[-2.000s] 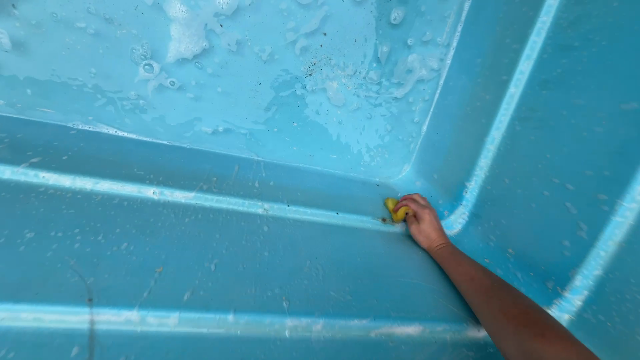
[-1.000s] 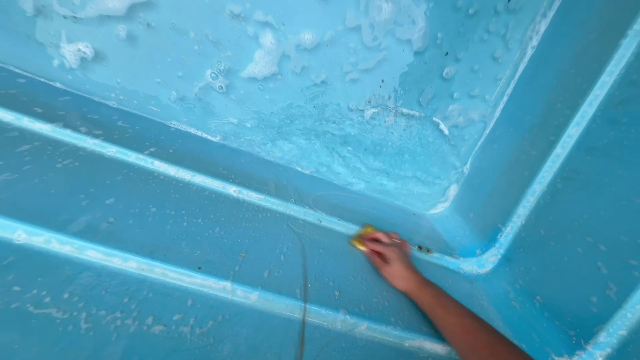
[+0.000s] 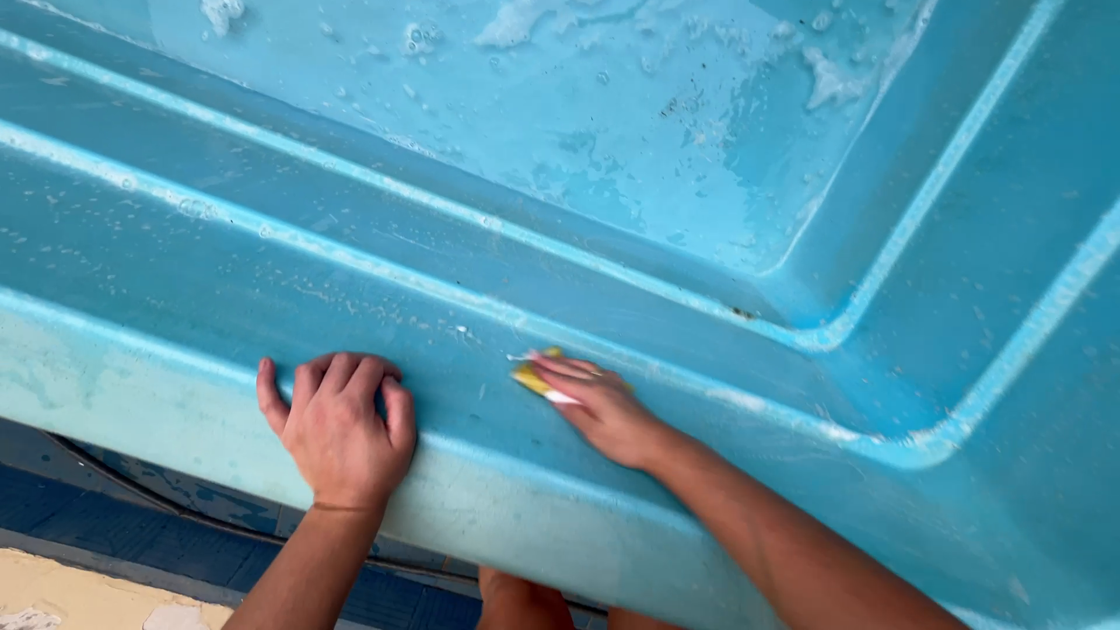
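A large light-blue tub (image 3: 560,289) with stepped, ridged walls fills most of the view; it looks like smooth plastic or fibreglass. My right hand (image 3: 599,402) presses a yellow sponge (image 3: 529,378) with a whitish part against the inner wall, just below a ridge. My left hand (image 3: 346,429) rests on the tub's near rim (image 3: 525,507), its fingers hooked over the inner edge and holding no object. Soap foam (image 3: 516,22) and shallow water lie on the tub floor at the top. A small dark spot of dirt (image 3: 742,312) marks the upper ridge near the corner.
Outside the near rim, a dark cable or hose (image 3: 175,507) runs over dark blue tiles (image 3: 105,516). A cream surface (image 3: 79,586) with worn patches is at the bottom left. My legs (image 3: 521,604) stand against the tub's outside.
The right hand with the sponge has moved from the ridge near the corner to lower on the wall, nearer the rim. My left hand has come into view on the rim.
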